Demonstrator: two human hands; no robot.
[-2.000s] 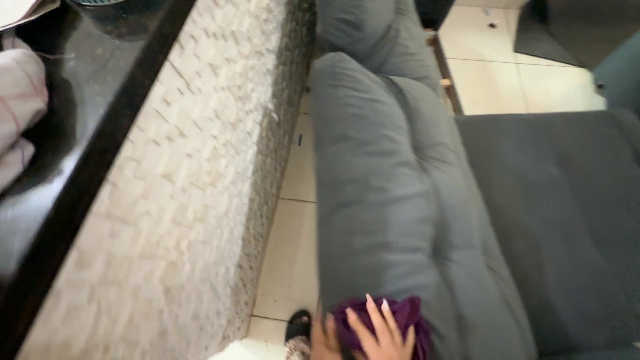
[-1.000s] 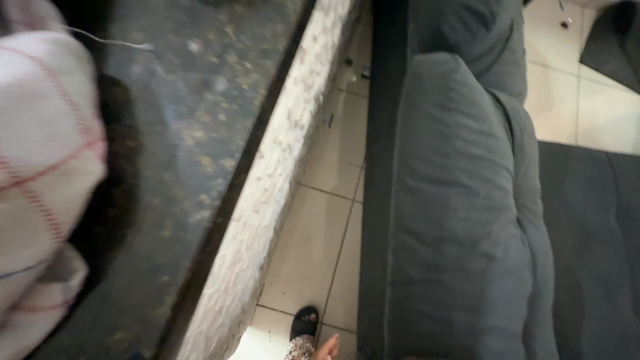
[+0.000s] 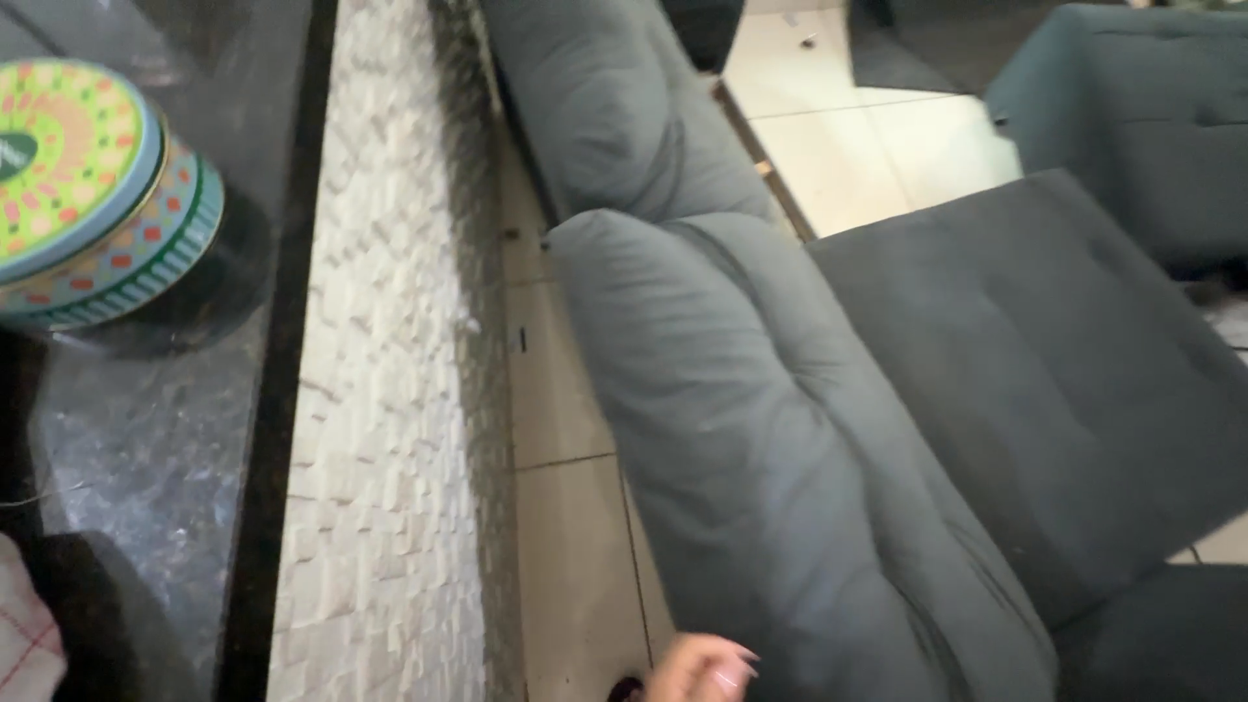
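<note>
One hand, which looks like my left hand (image 3: 704, 669), shows blurred at the bottom edge, its fingers bent and pointing right. It is in front of the lower end of a grey sofa back cushion (image 3: 741, 429); whether it touches the cushion is unclear. No object can be made out in its fingers, and the rest of it is cut off by the frame. My right hand is out of view. Beyond this cushion lies another grey cushion (image 3: 604, 107), and to the right is the dark grey sofa seat (image 3: 1033, 380).
A dark stone countertop (image 3: 146, 439) at left holds a colourful round tin (image 3: 78, 185) and a checked cloth (image 3: 24, 624). A textured stone-clad wall (image 3: 390, 390) runs below it. Tiled floor (image 3: 561, 390) lies between wall and sofa. Another upholstered piece (image 3: 1131, 127) stands upper right.
Two seconds ago a hand was on purple cloth at the sofa cushion; that cloth is out of view now. The view has swung about, and the round tin has come into sight.
</note>
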